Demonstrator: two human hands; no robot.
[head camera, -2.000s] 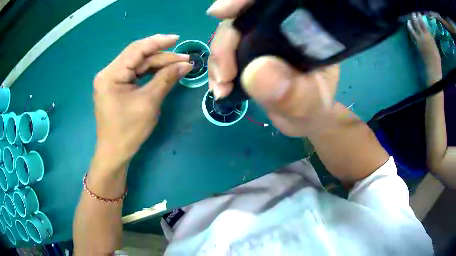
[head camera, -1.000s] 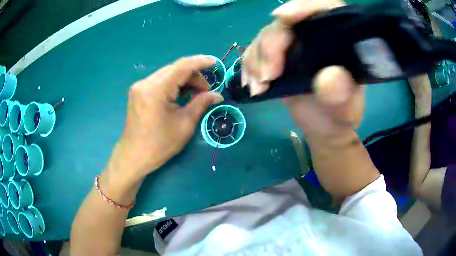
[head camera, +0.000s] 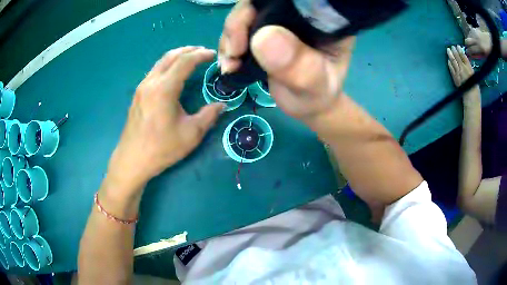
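My right hand (head camera: 294, 72) is closed around the black electric screwdriver (head camera: 356, 19). Its narrow end points down into a turquoise fan housing (head camera: 236, 102); the bit tip is hidden inside. My left hand (head camera: 161, 111) is at that housing's left side, thumb and fingers spread, the thumb at its lower rim. I cannot tell if it touches. A second housing (head camera: 266, 98) is partly hidden behind my right hand. A third housing (head camera: 270, 146) stands nearer me, untouched, with a dark motor (head camera: 247, 138) in its centre and a thin lead ending in a white connector (head camera: 239, 186).
Rows of turquoise housings (head camera: 38, 183) stand at the left. A black cord (head camera: 445, 100) hangs at the right. Another person's hands and arm (head camera: 471, 128) are at the right edge. A pale tape strip (head camera: 161, 244) lies at the near table edge. A white line (head camera: 72, 42) curves along the far left.
The screwdriver has moved left from beside the housings into the upper left one. My left hand has shifted slightly left and its fingers have spread. The nearest housing stays in place.
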